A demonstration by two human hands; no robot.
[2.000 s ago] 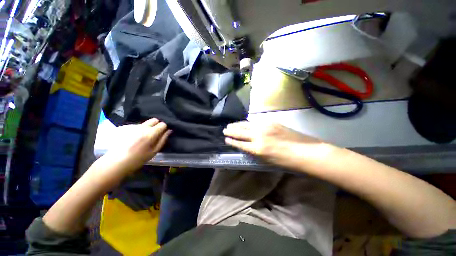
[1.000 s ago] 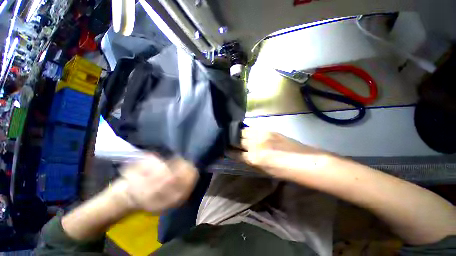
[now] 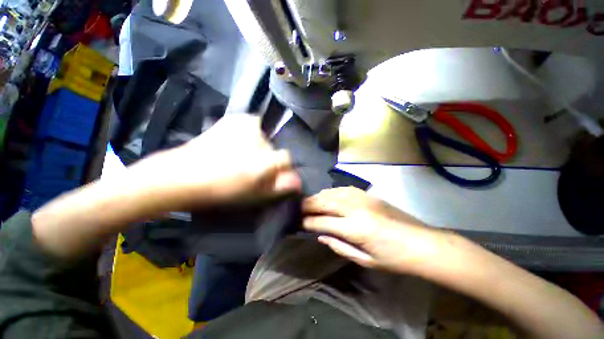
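Note:
The dark grey and black garment [image 3: 159,106] lies bunched left of and below the needle area, part of it hanging over the table's front edge. My left hand [image 3: 248,162], slightly blurred, grips the cloth in front of the presser foot, thumb and fingers closed. My right hand [image 3: 351,225] holds the cloth's edge at the table front, its fingertips close to my left hand. A dark pointed corner of cloth lies just above my right hand. The machine head [image 3: 410,33] with red lettering stands above. The exact seam between my hands is hidden.
Scissors [image 3: 463,136] with red and dark blue handles lie right of the needle. A black round object [image 3: 583,189] is at the far right. Blue [image 3: 66,126] and yellow [image 3: 81,71] crates stand at left, and another yellow crate [image 3: 149,291] is below the table.
My left hand has moved up and right onto the cloth near the presser foot. The garment has shifted and turned. My right hand stays near the front edge. The camera view has shifted.

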